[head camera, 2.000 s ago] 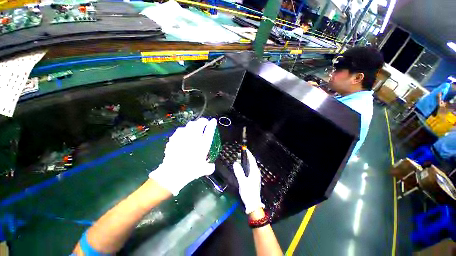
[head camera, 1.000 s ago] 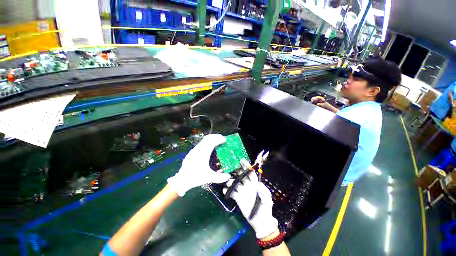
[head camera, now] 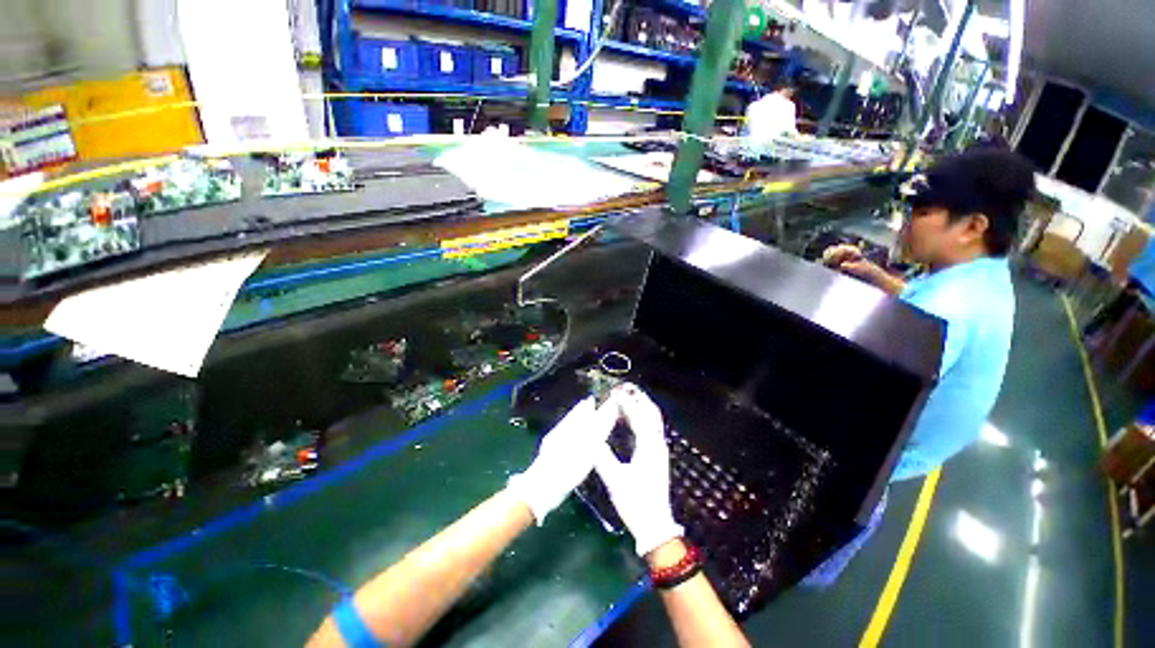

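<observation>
My left hand [head camera: 565,458], in a white glove, is at the open front of the black hood [head camera: 773,323]. Its fingers meet those of my right hand [head camera: 637,471], also gloved. A small part of a circuit board [head camera: 595,379] shows edge-on beyond the left fingertips; most of it is hidden. Something dark shows between the right fingers, but the side cutters cannot be made out clearly. The white ring [head camera: 616,363] lies inside the hood just beyond the hands. The perforated plate [head camera: 709,481] with bright clippings is right of my right hand.
Boards [head camera: 427,398] lie on the dark belt at left. A white paper sheet [head camera: 158,310] hangs at the shelf edge. Foam sheets [head camera: 367,209] hold more boards. A co-worker in light blue [head camera: 969,355] is beyond the hood at right. A bent metal rod [head camera: 557,262] stands left of the hood.
The board was face-on with the cutters' jaws beside it; now it is edge-on and mostly hidden. Both hands have come together. The view has shifted, so the shelf and racks show more.
</observation>
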